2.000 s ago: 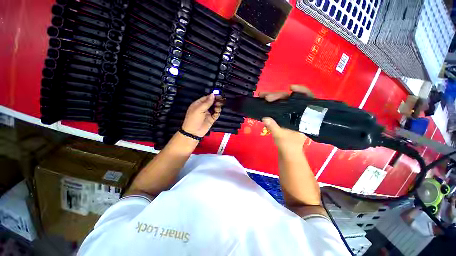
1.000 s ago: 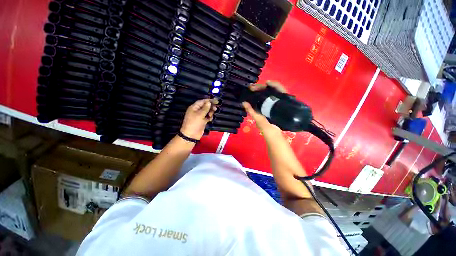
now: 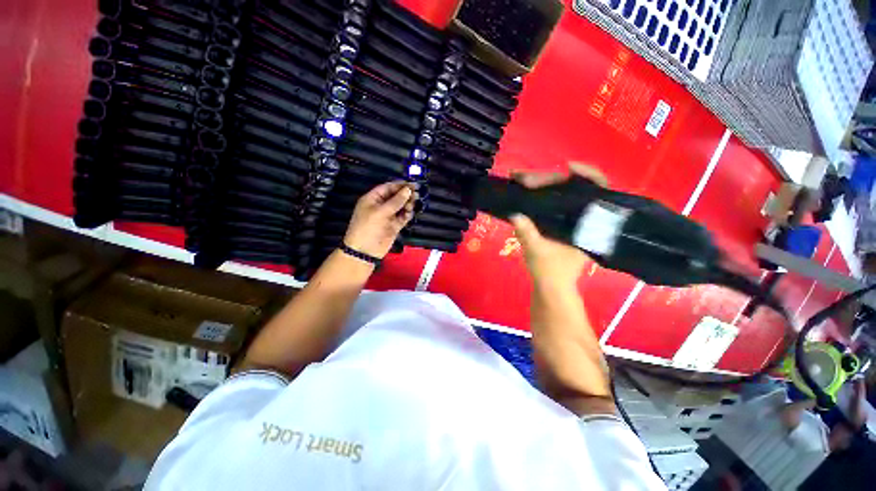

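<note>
Long glossy black lever handles (image 3: 274,125) lie side by side in several rows, with shiny round fittings (image 3: 333,128) along their ends. My left hand (image 3: 377,222) is over the near end of the right-hand rows, thumb and fingertips pinched together; whether a tiny part is between them cannot be made out. My right hand (image 3: 544,247) is wrapped around the front of a thick black corded screwdriver (image 3: 648,240) with a white label. Its nose points left towards the handle ends, just right of my left fingertips. The bit is not visible, and the tool is slightly blurred.
An open dark box (image 3: 506,31) stands at the far edge of the rows. Stacked perforated trays (image 3: 759,72) are at the upper right. Red printed sheets (image 3: 615,115) cover the bench. A brown carton (image 3: 158,360) is below its edge. A green fan (image 3: 819,372) and a black cable are at right.
Since one second ago, the screwdriver's rear has swung out and right, so more of its body shows. My left hand has shifted slightly left and stays pinched near the handle ends.
</note>
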